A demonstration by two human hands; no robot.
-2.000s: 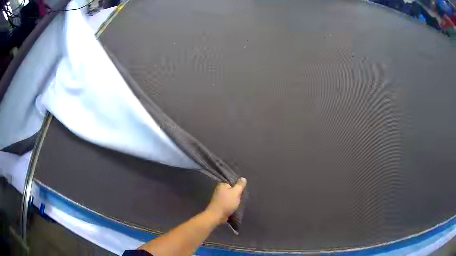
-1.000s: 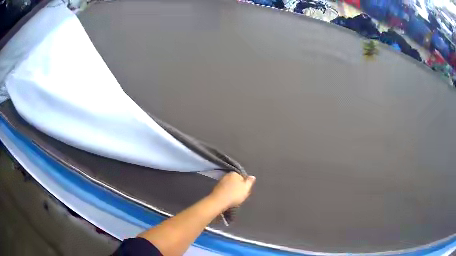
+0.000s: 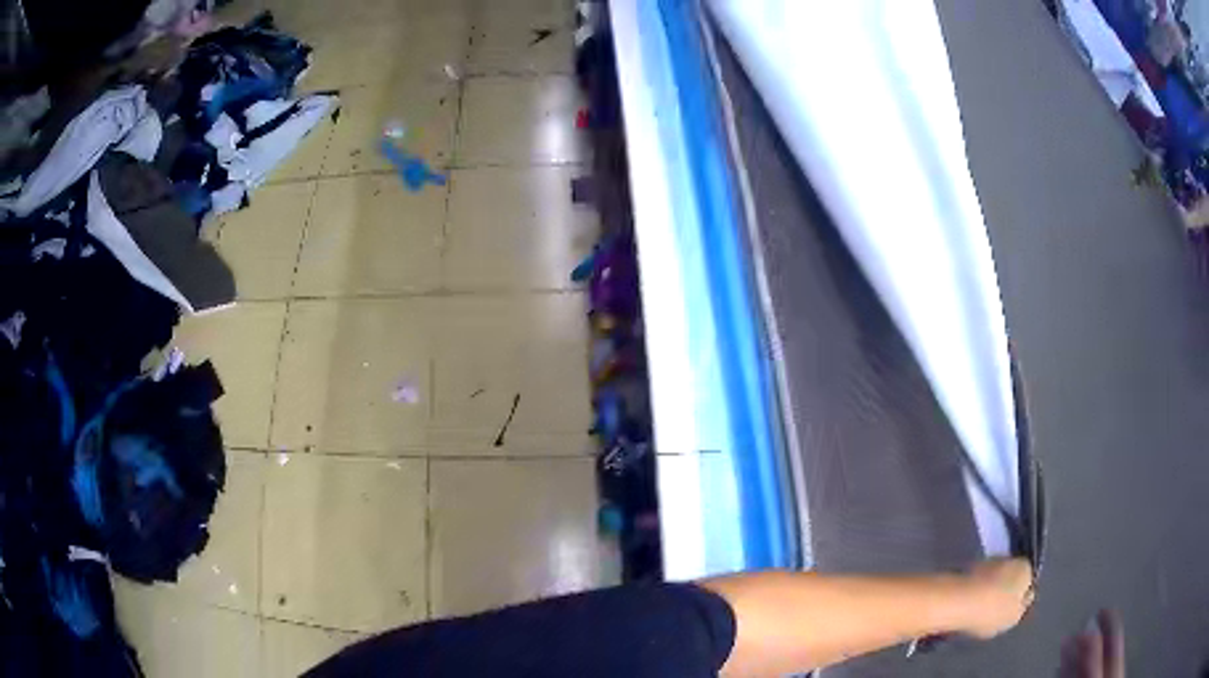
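My left hand (image 3: 1001,599), on a bare forearm with a dark sleeve, is shut on a gathered edge of the fabric sheet at the lower right. The sheet's white side (image 3: 888,146) is turned up and stretches from that hand to the top of the picture. Grey-brown fabric (image 3: 862,384) lies flat on both sides of it. The bottom edge cuts off my right hand (image 3: 1094,652). Only blurred fingers show, near my left hand, and their grip is unclear.
Blue layers (image 3: 743,358) and a white strip run along the table side. The tiled floor (image 3: 371,371) is at left, with dark, blue and white fabric scraps (image 3: 153,464) heaped at far left. More scraps (image 3: 1147,86) lie beyond the table.
The view has swung left, bringing the floor and scrap heaps into the picture. My left hand still grips the fabric, now at the lower right. My right-hand fingers have come into view.
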